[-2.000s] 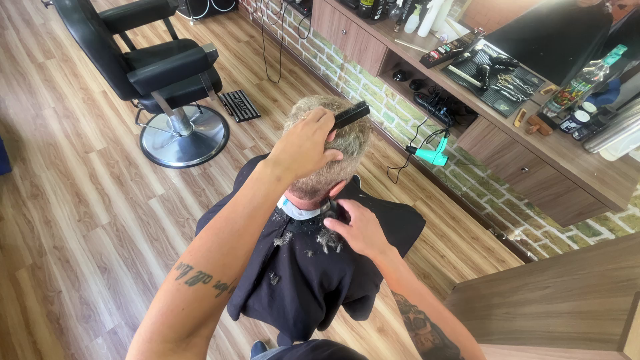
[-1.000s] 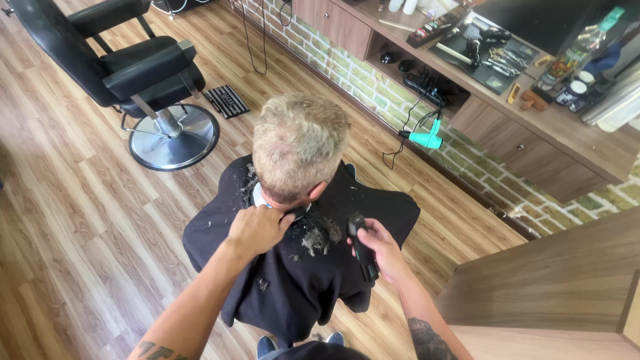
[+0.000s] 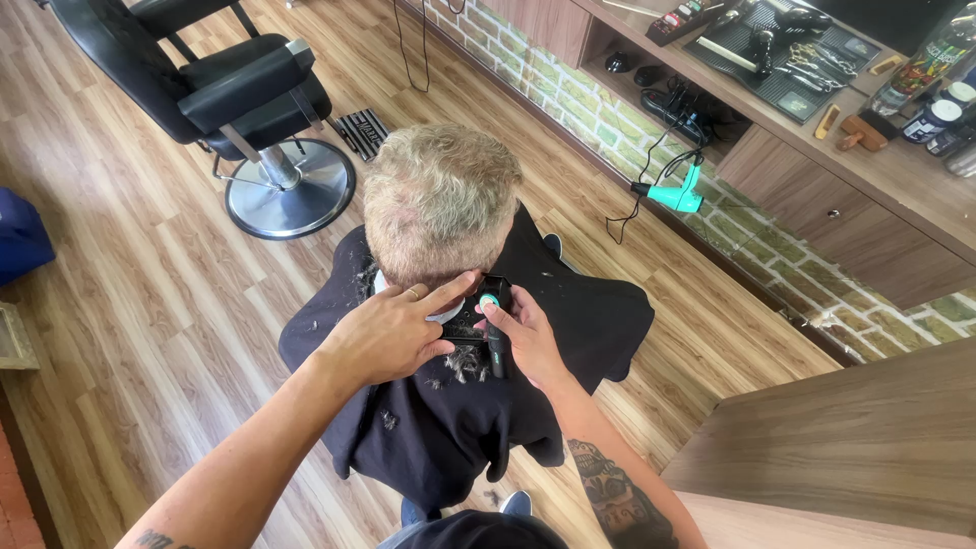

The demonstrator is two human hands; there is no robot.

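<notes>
A seated person's head (image 3: 442,202) with short light hair is seen from behind, above a black barber's cape (image 3: 595,305) with a white neck strip (image 3: 448,313) at the collar. My left hand (image 3: 393,332) lies at the nape, its fingers stretched toward the ear side. A dark straight bar (image 3: 463,340), perhaps a comb, shows by its thumb; whether the hand holds it is unclear. My right hand (image 3: 530,335) grips a black hair clipper (image 3: 496,328) upright, its head near the lower hairline behind the ear. Cut hair (image 3: 467,364) lies on the cape.
A black barber chair (image 3: 252,91) with a round metal base stands at upper left. The wooden counter (image 3: 915,175) on the right bears scissors (image 3: 820,65), clippers and bottles. A turquoise hair dryer (image 3: 679,194) hangs below it. A wooden panel (image 3: 839,427) stands at lower right.
The clipper in my right hand has moved from beside the person's shoulder back to the hairline. My left hand, earlier on top of the head with a black comb, is now at the nape.
</notes>
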